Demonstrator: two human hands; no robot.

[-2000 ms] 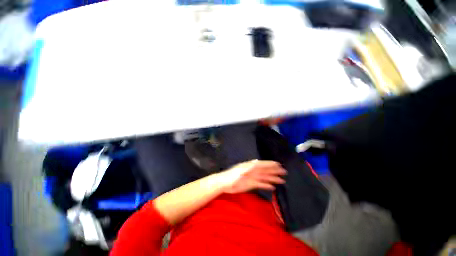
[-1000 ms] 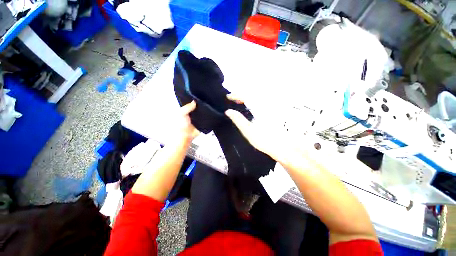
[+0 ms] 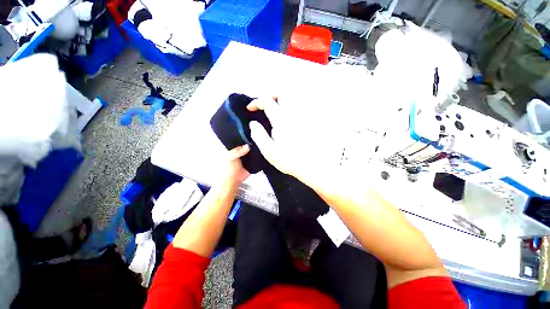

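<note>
A black fabric piece (image 3: pixel 229 127) with a blue line along it is held over the white table (image 3: pixel 241 60), left of the sewing machine. Its lower part hangs over the table's front edge towards my lap, with a white tag (image 3: pixel 333 227) near it. My left hand (image 3: pixel 237 163) grips the near lower edge of the fabric. My right hand (image 3: pixel 265 124) is on its upper right side, fingers on the cloth. Part of the fabric is hidden behind my right hand and forearm.
The white sewing machine (image 3: pixel 482 136) stands at the right, with a dark pad (image 3: pixel 449 186) on its bed. A blue bin (image 3: pixel 129 192) with black and white pieces is below the table's left. A red stool (image 3: pixel 310 42) is behind. A person's foot (image 3: pixel 81 234) shows at left.
The fabric's far end has folded down and is more compact. My right hand has moved up and left over it. A large white bundle and a person's foot have appeared at the left.
</note>
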